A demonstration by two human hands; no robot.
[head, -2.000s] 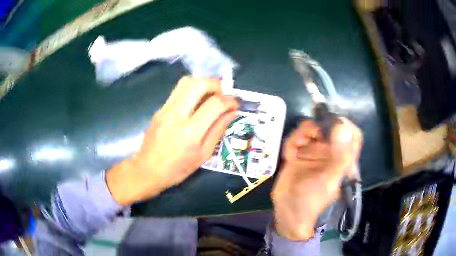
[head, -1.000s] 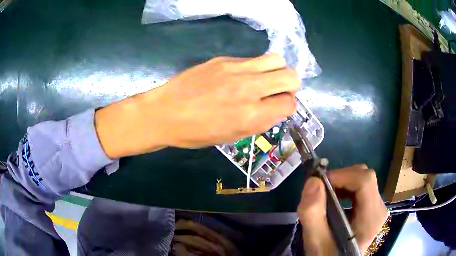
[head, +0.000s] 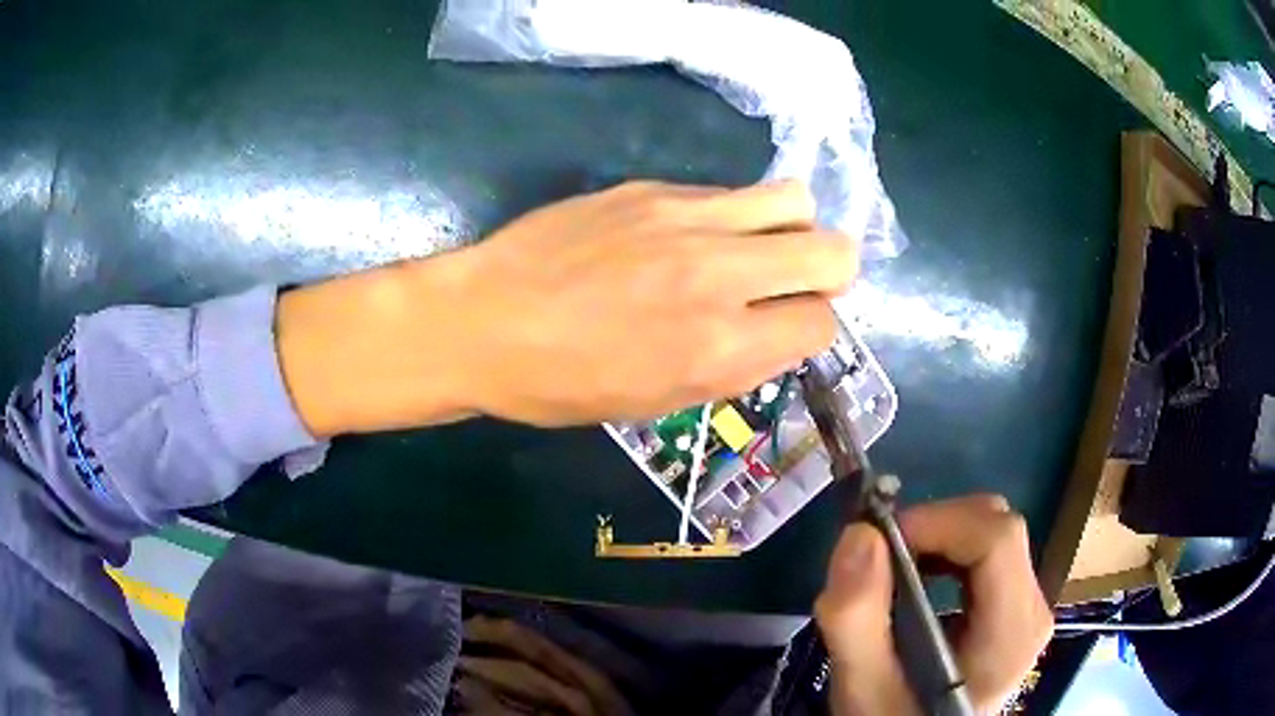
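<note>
The white socket housing (head: 786, 506) lies open on the dark green bench, with the green circuit board (head: 682, 437) and thin wires inside. My left hand (head: 657, 301) lies over its upper part, fingertips at the corner where the bagged cord (head: 825, 105) comes out; the fingers hide what they touch. My right hand (head: 937, 595) holds the soldering iron (head: 895, 539) like a pen, its tip inside the housing near my left fingertips. The brass contact strip (head: 666, 550) hangs outside the housing on a white wire and rests near the bench's front edge.
At the right stands a brown tray (head: 1091, 469) with a black unit (head: 1205, 378) in it and a pale lead curving below. A worn cream rail (head: 1119, 70) runs across the upper right corner, with a crinkled clear bag (head: 1242, 95) beyond it.
The iron has come from above the bench at the right into the housing. The housing has turned, so the brass strip now lies nearly level. My left hand has stayed on the housing.
</note>
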